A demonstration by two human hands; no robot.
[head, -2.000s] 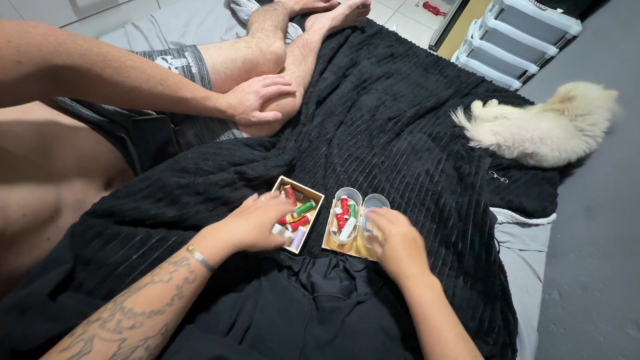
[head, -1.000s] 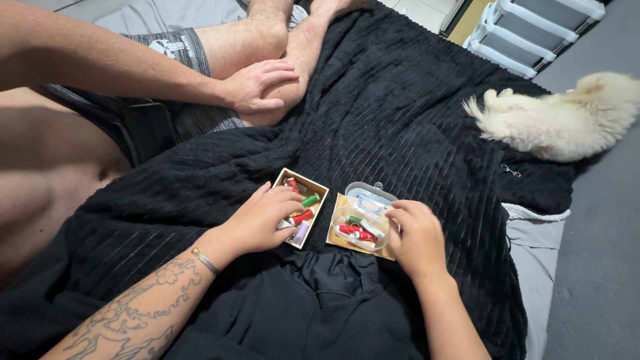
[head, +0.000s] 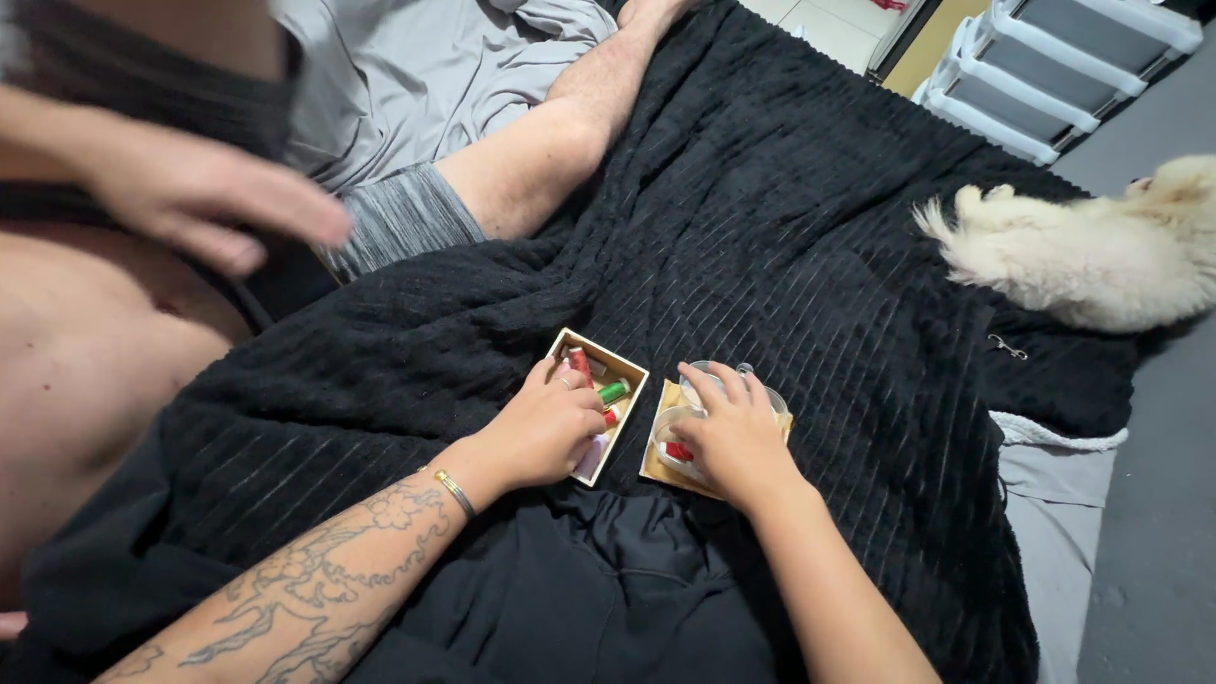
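My left hand rests over the left side of a small open wooden box with spools of thread inside, among them a red spool, a green spool and a lilac one. Its fingertips are partly hidden, so a grasp cannot be told. Over a clear plastic container, my right hand has its fingers spread and bent. Red and white spools lie in that container, which sits on a tan wooden piece. The palm hides much of the container.
Both boxes lie on a ribbed black blanket. Another person's hand and bent leg are at the left. A cream-furred dog lies at the right, near a metal clasp. Plastic drawers stand beyond.
My right hand has moved from the container's right edge to over it. The other person's hand has lifted off their leg and moved left.
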